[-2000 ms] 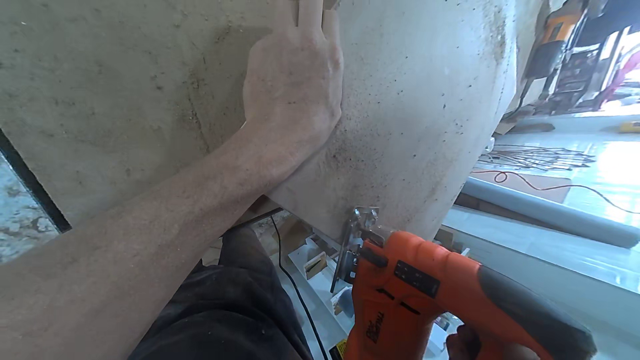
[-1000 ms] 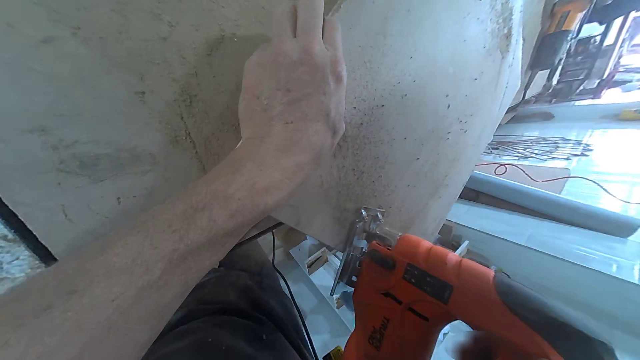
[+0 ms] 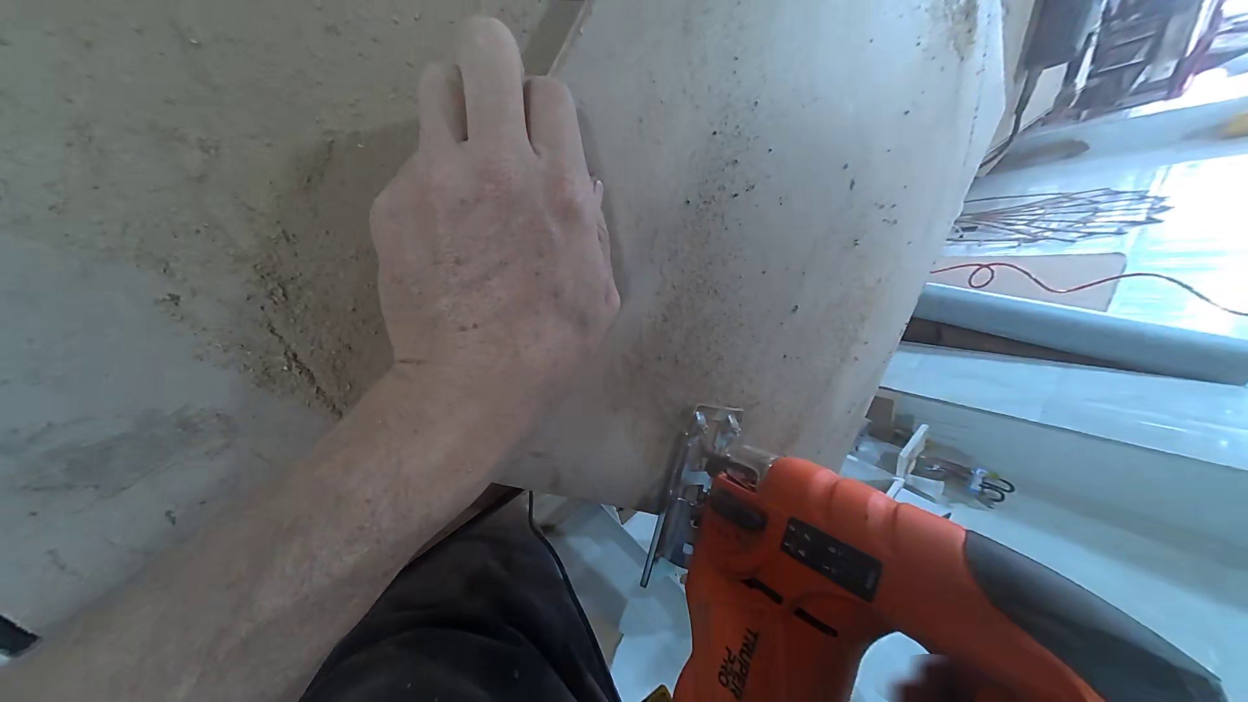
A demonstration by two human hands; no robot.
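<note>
My left hand point(image 3: 497, 234) presses palm down, fingers pointing away from me, on a dusty pale panel point(image 3: 770, 224) strewn with crumbs of debris. At the lower right, my right hand point(image 3: 951, 678) is around the handle of an orange Truper jigsaw point(image 3: 829, 575); only blurred fingers show at the bottom edge. The jigsaw's metal shoe point(image 3: 687, 487) stands at the near edge of the panel. Its blade is hidden.
Below the panel a dark-clothed leg point(image 3: 468, 624) and a black cable point(image 3: 561, 556) show. On the right are a grey tube point(image 3: 1082, 327), a bundle of thin rods point(image 3: 1063, 214), a red cord point(image 3: 1063, 288) and small offcuts point(image 3: 912, 453).
The view has shifted a little. The left hand stays flat on the panel, and the jigsaw remains at its near edge.
</note>
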